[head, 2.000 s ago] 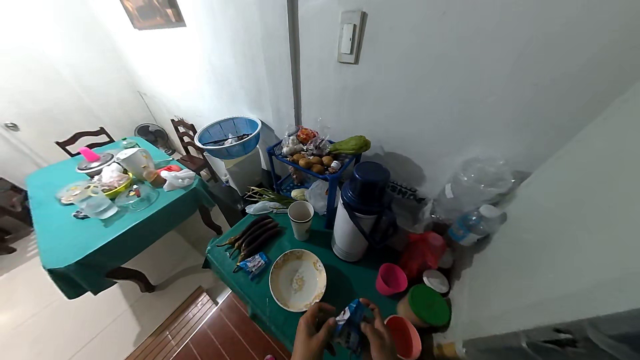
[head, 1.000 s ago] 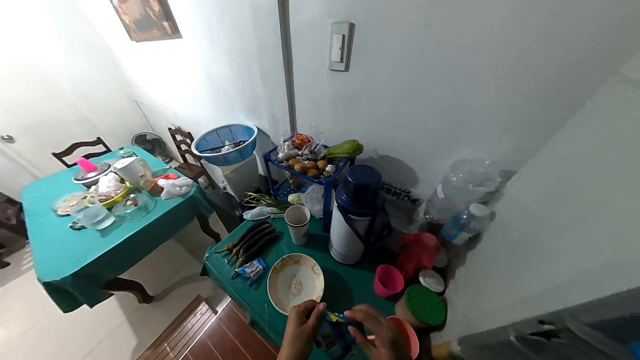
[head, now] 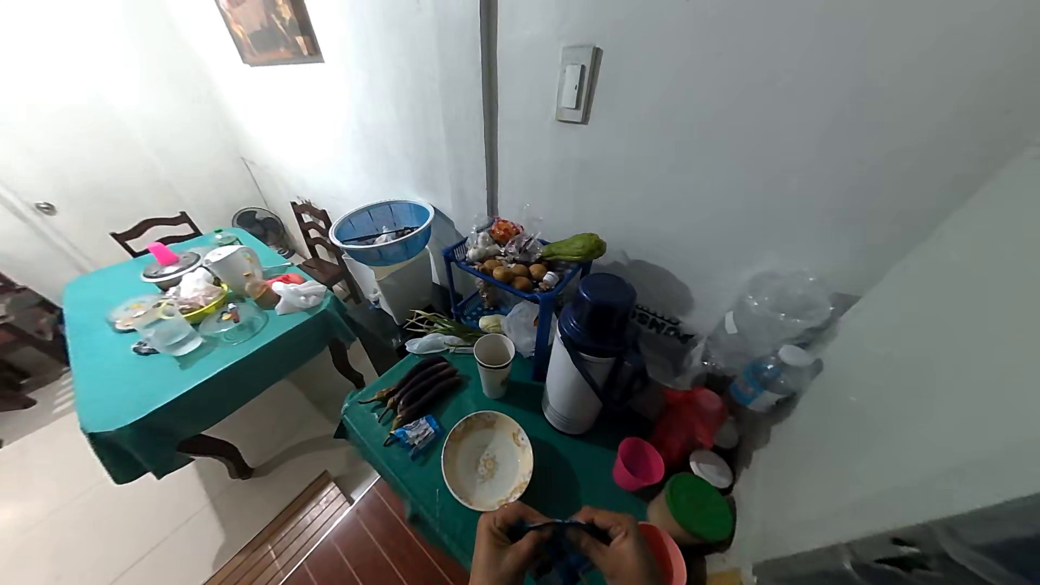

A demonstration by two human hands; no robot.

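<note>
A small dark blue packet is pinched at its top edge between my left hand and my right hand, at the bottom of the view. Just beyond my left hand a floral bowl rests on the green-covered table. Left of the bowl lies a crumpled blue and white packet, touching several long dark eggplants. Paper cups, one in another, stand behind the bowl. A coral plastic container is partly hidden by my right hand.
A vacuum flask stands near the blue rack of vegetables. On the right are a pink cup, a green-lidded container, a red plastic bag and plastic bottles. A second table holds dishes at left.
Both hands stay near the bowl's front right side. The packet, seen more fully two seconds ago, now shows its dark top edge drawn between my fingers.
</note>
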